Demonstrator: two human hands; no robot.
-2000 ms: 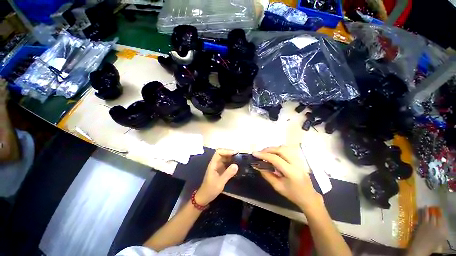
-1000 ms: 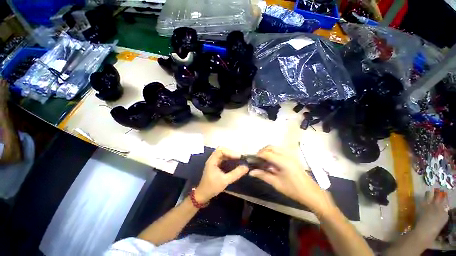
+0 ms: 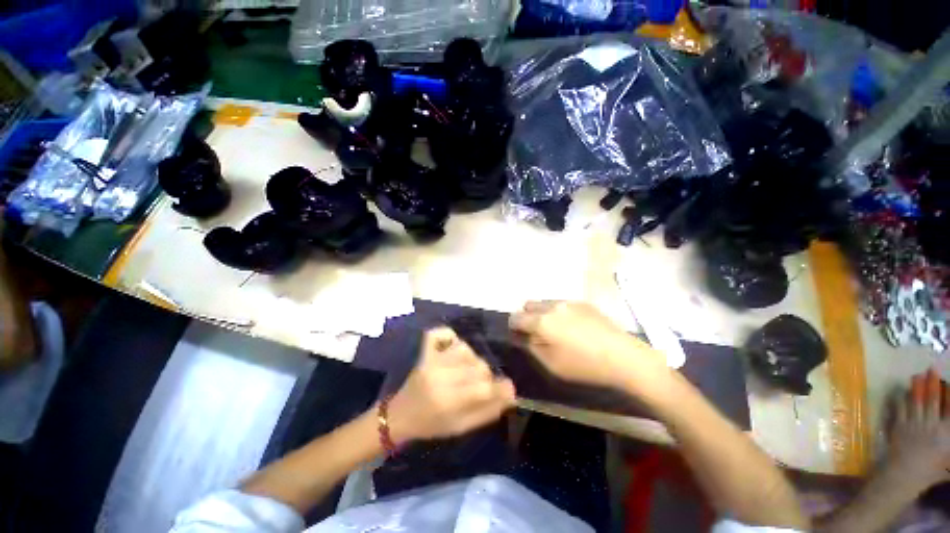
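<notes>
My left hand (image 3: 450,387), with a red bead bracelet, is closed like a fist over the front edge of the black work mat (image 3: 708,390). My right hand (image 3: 573,341) is to its right with curled fingers, apart from it. A dark shape (image 3: 477,339) shows between the hands; it blends into the mat and I cannot tell which hand holds it. Glossy black round housings (image 3: 323,208) are piled behind, one with a pale curved piece (image 3: 348,108) on it. Another black housing (image 3: 786,352) lies at the right.
White sheets (image 3: 365,302) lie left of the mat, a white strip (image 3: 664,343) behind it. A large clear bag (image 3: 615,125) and small black parts (image 3: 646,224) lie beyond. Silvery packets (image 3: 99,156) are at far left. Another person's hand (image 3: 922,427) is at lower right.
My hands have moved apart from around the small black part; the left has turned into a fist lower down. The view has shifted slightly. The other person's hand is still at the right.
</notes>
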